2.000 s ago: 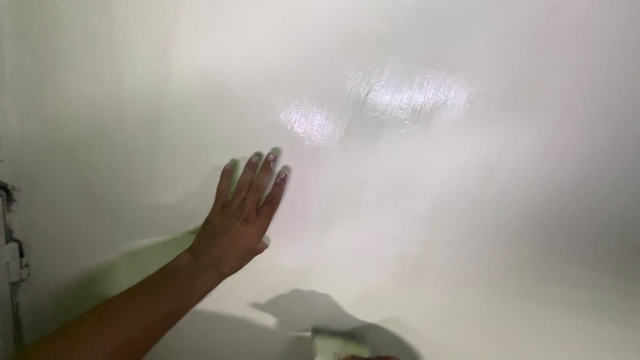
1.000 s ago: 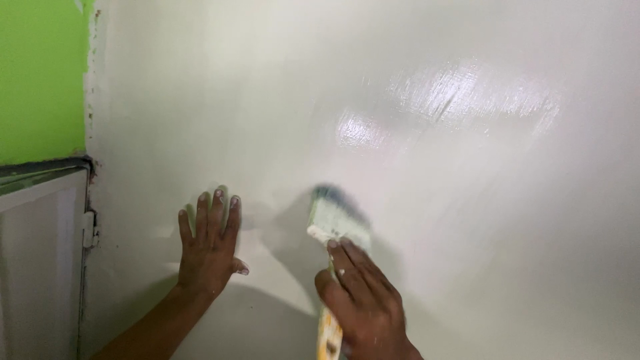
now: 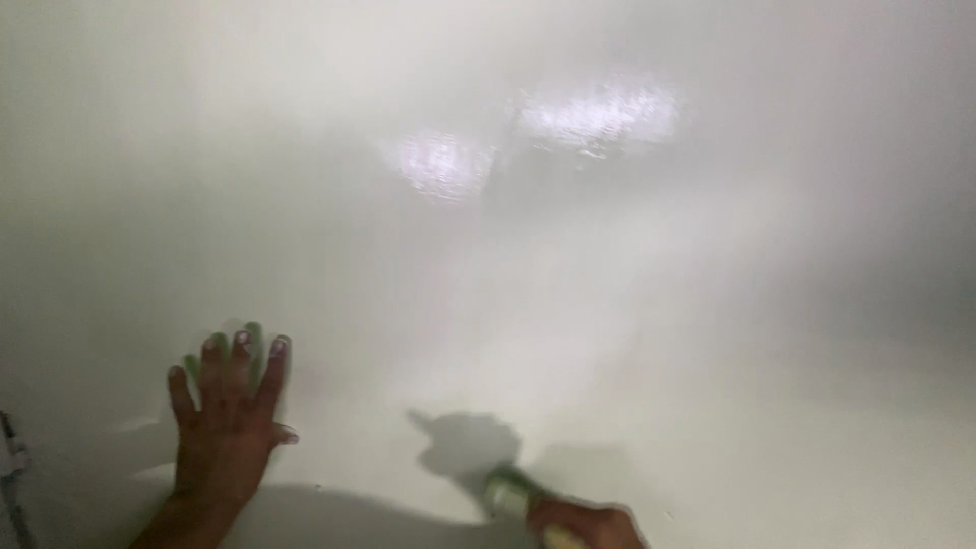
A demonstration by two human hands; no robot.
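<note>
My left hand [image 3: 225,423] rests on the pale wall [image 3: 473,305] at the lower left, its fingers spread and nothing in it. At the bottom, right of centre, my right hand [image 3: 591,524] grips a paintbrush [image 3: 507,496], blurred, with part of its yellowish handle showing. The brush head points to the upper left, close to the wall; whether it touches cannot be told. Two glossy patches shine on the upper wall, with fine streaks in them.
A dark edge with a light fitting, perhaps a hinge [image 3: 14,457], runs down the lower left border. Shadows of the hand and brush fall across the lower wall.
My right hand with the paintbrush is lower in view than one second ago, and the brush is more tilted to the left. The view has shifted, so the green wall has left the frame.
</note>
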